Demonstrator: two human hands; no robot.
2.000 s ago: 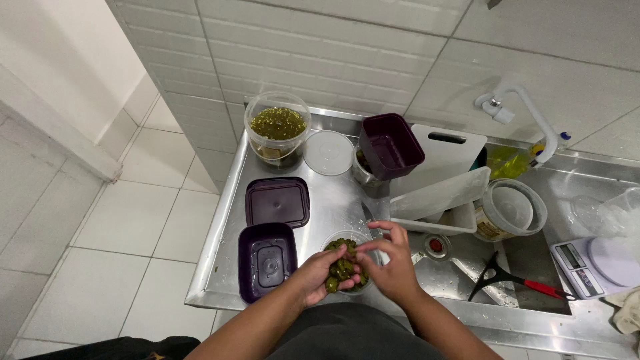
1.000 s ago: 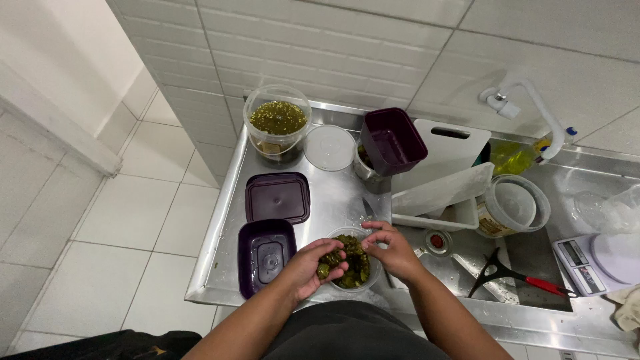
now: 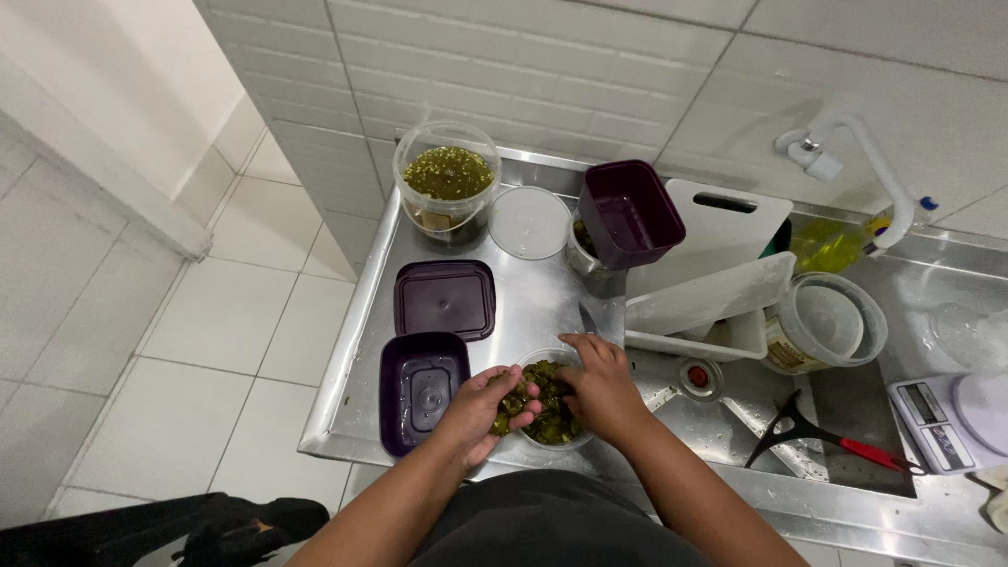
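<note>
My left hand (image 3: 490, 409) is cupped around a clump of green pickled vegetable pieces (image 3: 510, 403), at the left rim of a round clear plastic tub. That tub (image 3: 568, 446) holds more of the same green pieces (image 3: 551, 429). Over its right side, the fingertips of my right hand (image 3: 602, 386) touch the pieces inside; whether they grip any is hidden. Left of my hands sits a dark purple rectangular container (image 3: 425, 394), with a purple lid (image 3: 445, 299) behind it. A knife blade (image 3: 587, 319) shows just behind my right hand.
At the back stand a clear bucket (image 3: 447, 185) of green pieces in liquid, a round white lid (image 3: 530, 223) and a purple container (image 3: 632, 214) resting on a tub. Rightward are a white cutting board (image 3: 709, 228), white bin (image 3: 744, 335), sink basin (image 3: 858, 425), red-handled tool (image 3: 866, 450), scale (image 3: 933, 421) and faucet (image 3: 882, 173).
My right hand has moved from close beside my left hand, two seconds ago, to the right side of the tub. My left hand still holds green pieces.
</note>
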